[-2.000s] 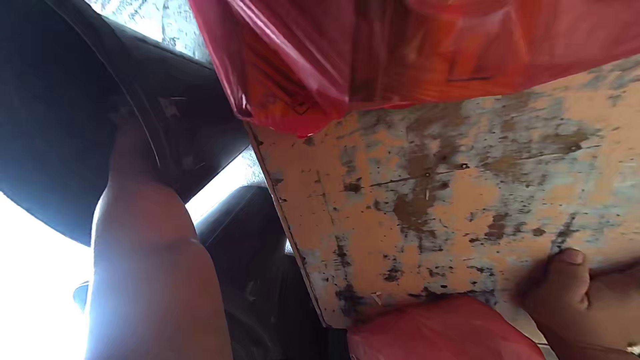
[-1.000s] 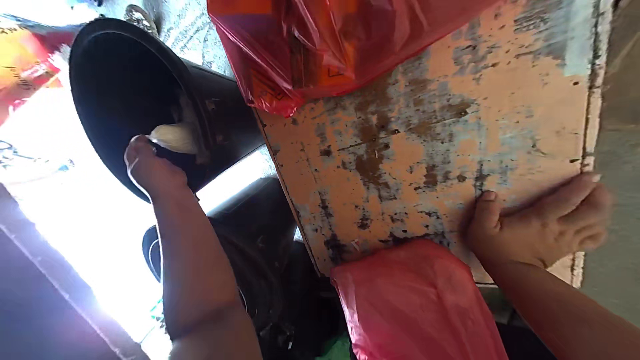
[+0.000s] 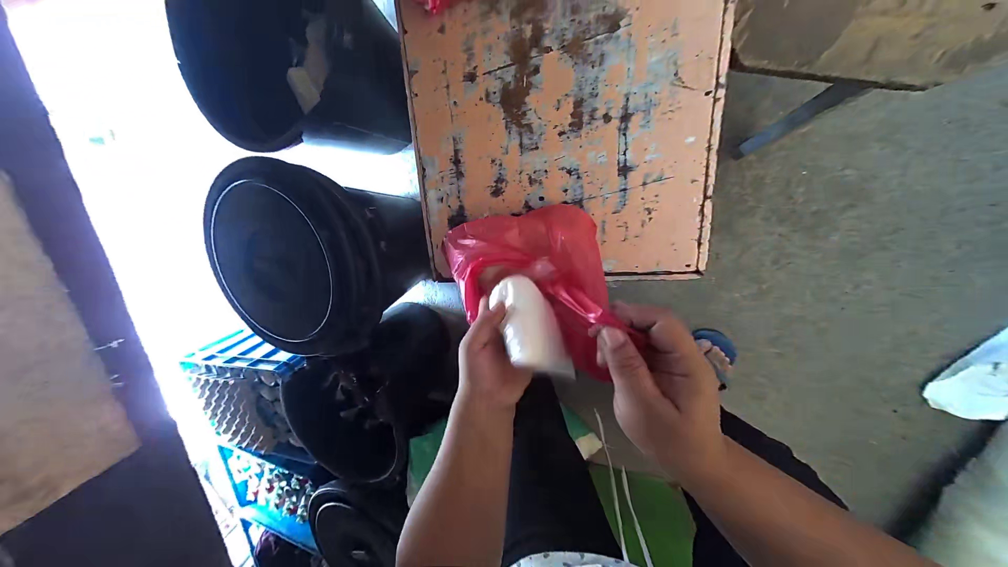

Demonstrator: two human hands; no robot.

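Note:
A red plastic bag (image 3: 551, 236) lies at the near edge of a worn, paint-stained wooden table (image 3: 661, 150). My left hand (image 3: 492, 354) grips a white plastic-wrapped bundle (image 3: 526, 323) at the bag's mouth; what is inside the wrap cannot be told. Pinched between the thumb and fingers of my right hand (image 3: 657, 370) is the bag's gathered red edge, to the right of the bundle.
An open black bucket (image 3: 236, 71) with something pale inside stands at the upper left, and a lidded black bucket (image 3: 272, 256) below it. Blue crates (image 3: 276, 512) are at the lower left. Another wooden surface (image 3: 850, 39) is at the upper right. A sandaled foot (image 3: 715, 350) shows on the floor.
My left hand has left the open black bucket and now holds the white bundle at the red bag. My right hand has moved from the table's edge to the bag. The view has shifted.

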